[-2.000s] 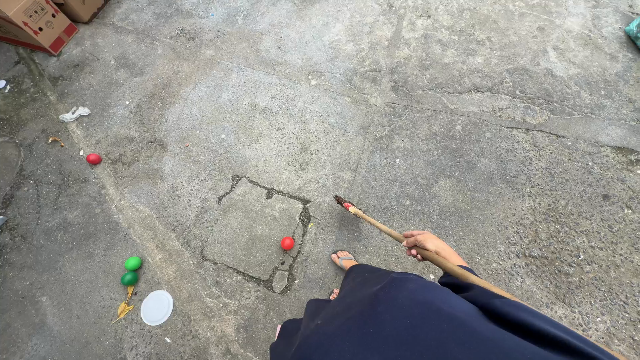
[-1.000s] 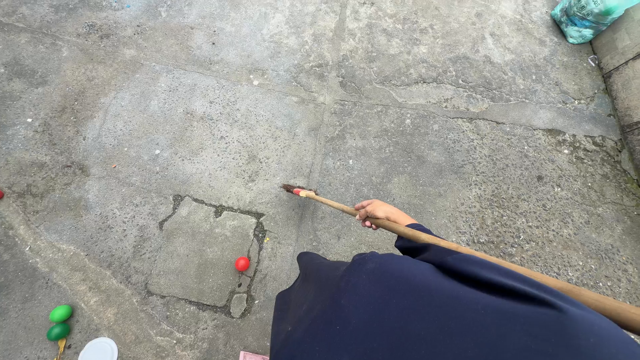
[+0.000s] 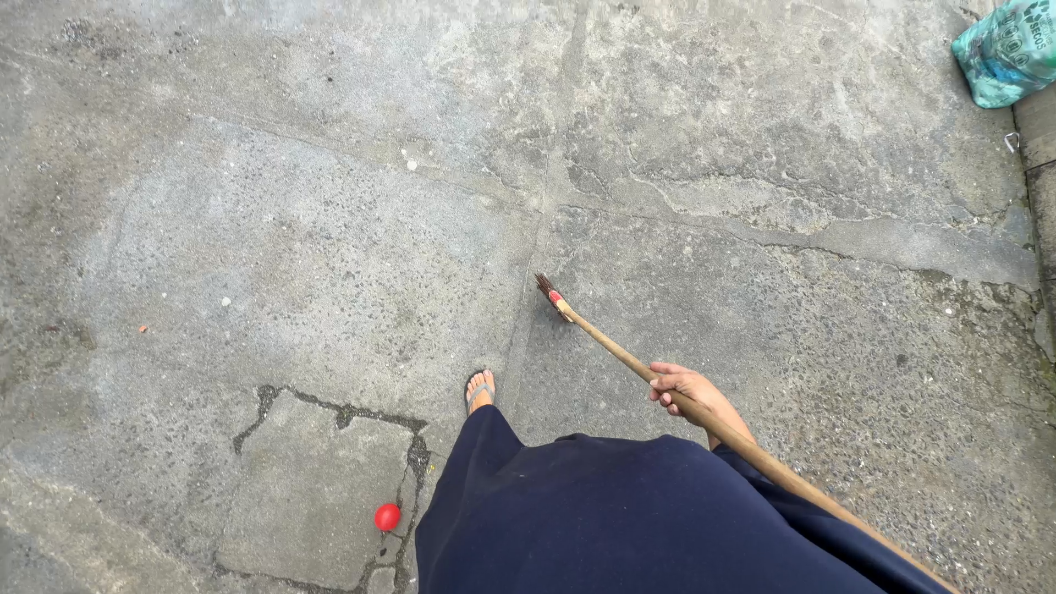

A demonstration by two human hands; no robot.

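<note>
My right hand [image 3: 689, 394] is closed around the wooden handle of a broom [image 3: 615, 348], at the right of the middle. The handle runs from the lower right corner up to a small head with dark bristles and a red part, seen close to the concrete floor. Whether the bristles touch the floor I cannot tell. My left hand is not in view. A small red balloon [image 3: 388, 517] lies on the cracked square patch of floor, left of my dark blue garment [image 3: 610, 520].
My foot in a grey flip-flop [image 3: 480, 391] shows beyond the garment's edge. A green plastic bag [image 3: 1008, 56] bearing writing is at the top right, by a low concrete edge [image 3: 1041, 206]. Cracks and a raised seam cross the floor [image 3: 330, 247].
The view has shifted right: the cardboard boxes, green balloons and white lid of the earlier frames have left it, and the green bag shows. My right hand keeps its hold on the broom handle.
</note>
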